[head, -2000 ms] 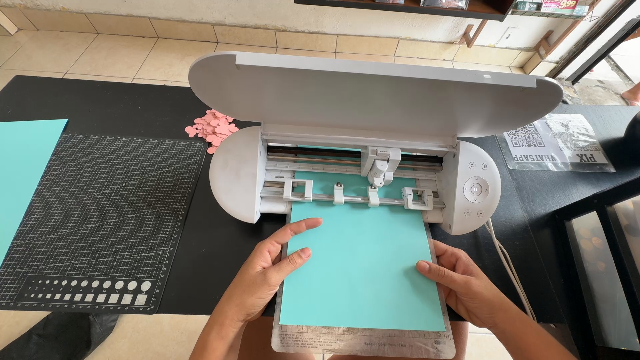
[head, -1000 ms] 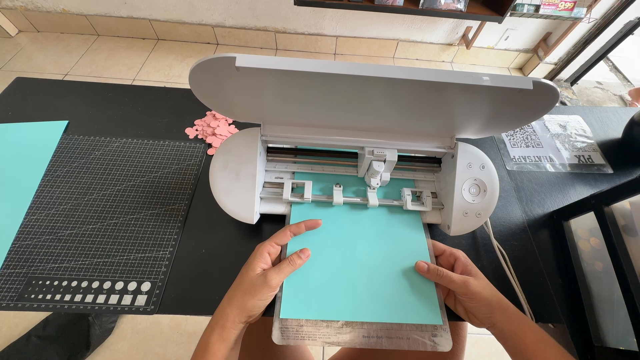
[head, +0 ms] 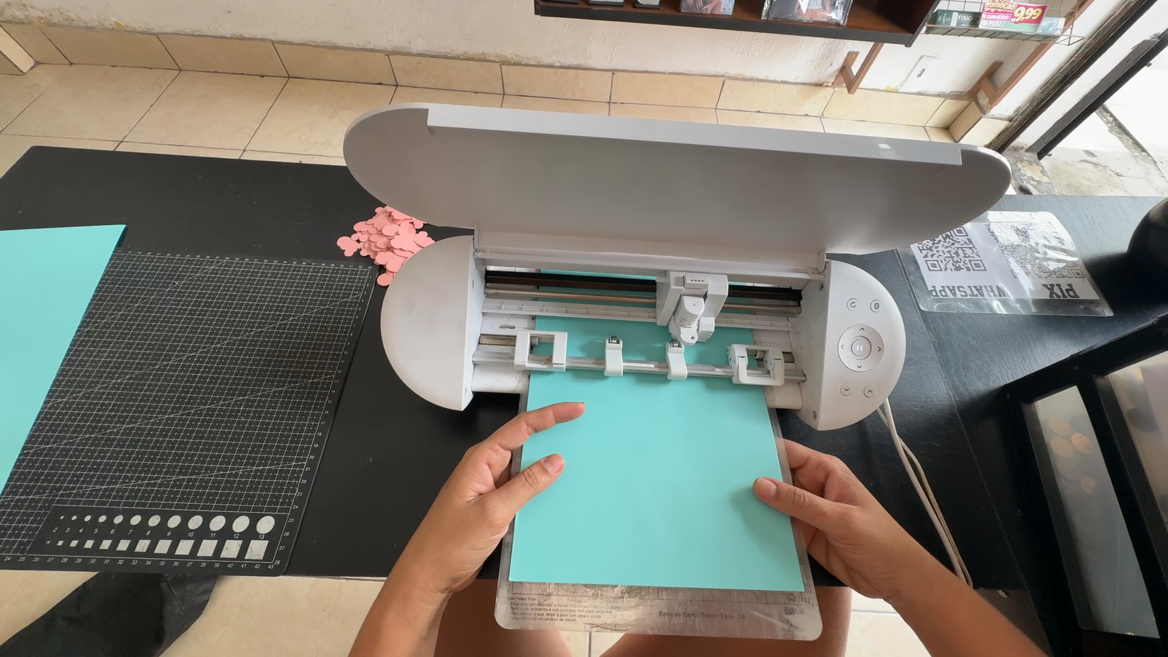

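A white electronic cutting machine (head: 639, 310) stands on the black table with its lid up. A turquoise sheet of paper or card (head: 652, 493) lies on a translucent cutting mat (head: 662, 616), and both run under the machine's rollers and carriage (head: 691, 306). At the mat's left edge is my left hand (head: 474, 502), thumb and index finger apart above the sheet, the other fingers hidden; its grip is unclear. My right hand (head: 826, 511) holds the right edge, thumb on top of the sheet and fingers below the mat.
Left of the machine lie a gridded black cutting mat (head: 182, 392), another turquoise sheet (head: 46, 319) and a pile of pink cutouts (head: 388, 239). On the right are printed sheets in a clear sleeve (head: 1004, 265), a white cable (head: 922, 493) and a black-framed case (head: 1058, 511).
The turquoise sheet and the mat under it have shifted a little toward the machine, then slightly back out. Both hands have stayed almost in place.
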